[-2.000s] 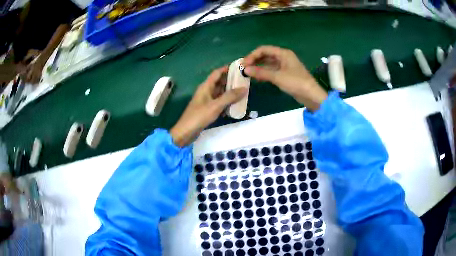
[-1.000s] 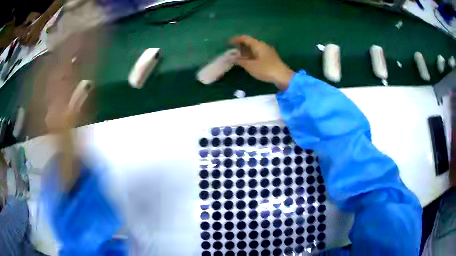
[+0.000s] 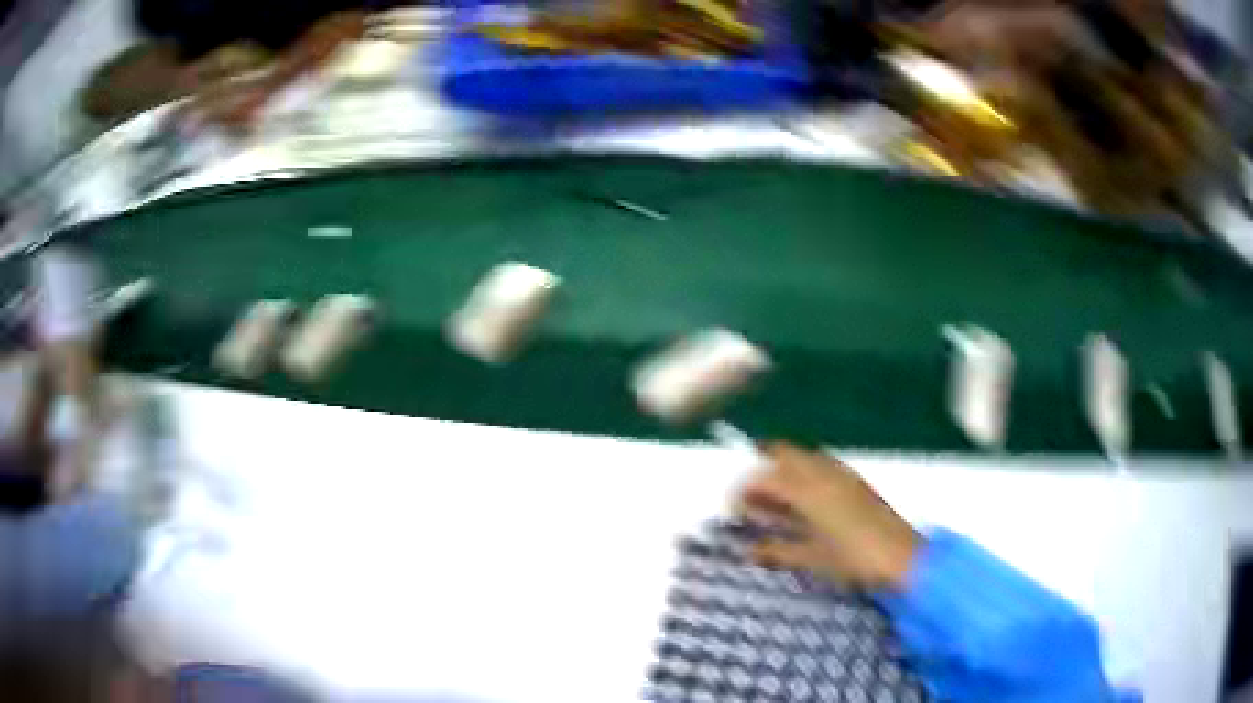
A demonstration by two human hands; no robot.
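Note:
The view is blurred. My right hand (image 3: 831,522), in a blue sleeve, is over the top edge of the sticker sheet (image 3: 770,639) with its rows of black discs. Its fingers are bent; whether they hold a disc cannot be told. A pale device housing (image 3: 698,374) lies tilted on the green conveyor belt (image 3: 660,254), just beyond my right hand and apart from it. My left hand is not in the picture.
More housings lie on the belt, left (image 3: 504,313) and right (image 3: 981,387). A blue bin (image 3: 618,83) with gold pieces stands at the far side. Shiny gold pieces (image 3: 948,103) lie to its right. Another person's hand (image 3: 69,392) is at the left edge.
My right hand has let go of the housing and come back from the belt to the sticker sheet. My left hand has left the picture. The view has shifted, showing more of the blue bin.

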